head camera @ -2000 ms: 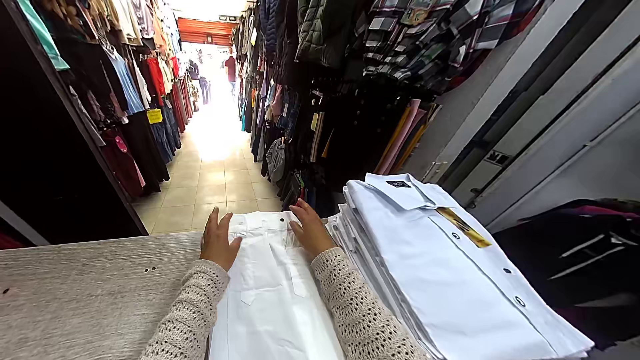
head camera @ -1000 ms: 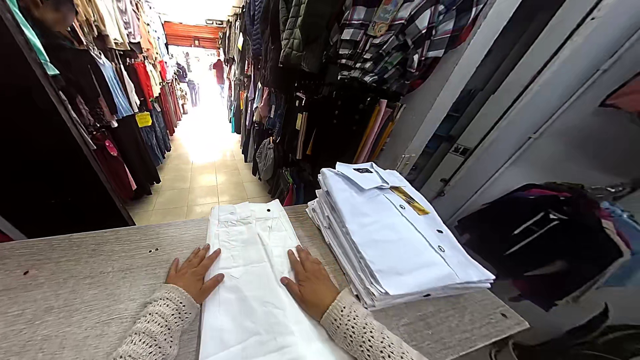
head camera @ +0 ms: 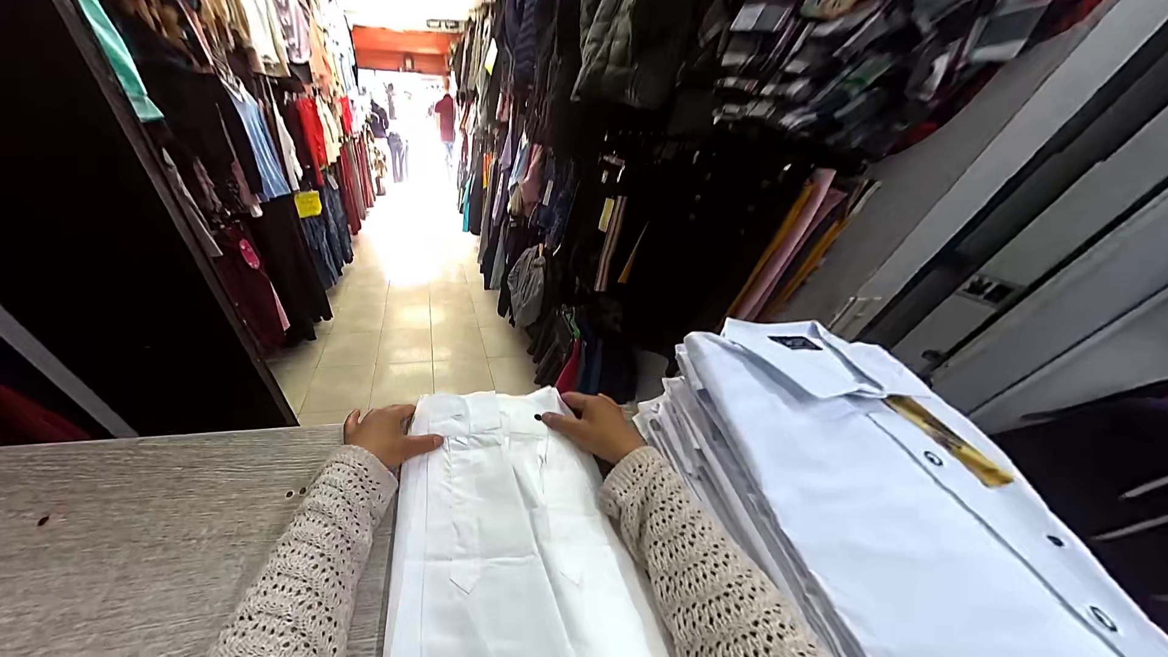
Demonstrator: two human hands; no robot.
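A folded white garment with pleats and a small dark button near its top edge lies lengthwise on the wood-grain table. My left hand grips its upper left edge, thumb on top and fingers at the side. At the upper right corner my right hand holds the cloth in the same way, its thumb beside the button. Both arms wear a beige open-knit sleeve. Right of my right forearm stands a tall stack of folded white shirts; the top one has a collar, dark-rimmed buttons and a gold-coloured strip.
The grey wood-grain table extends to the left. Beyond its far edge a tiled aisle runs between racks of hanging clothes. People stand at the bright far end. A dark panel rises at left, a grey metal frame at right.
Both hands have moved from the middle of the white garment, where they lay flat a second ago, up to its far corners. The view has shifted noticeably.
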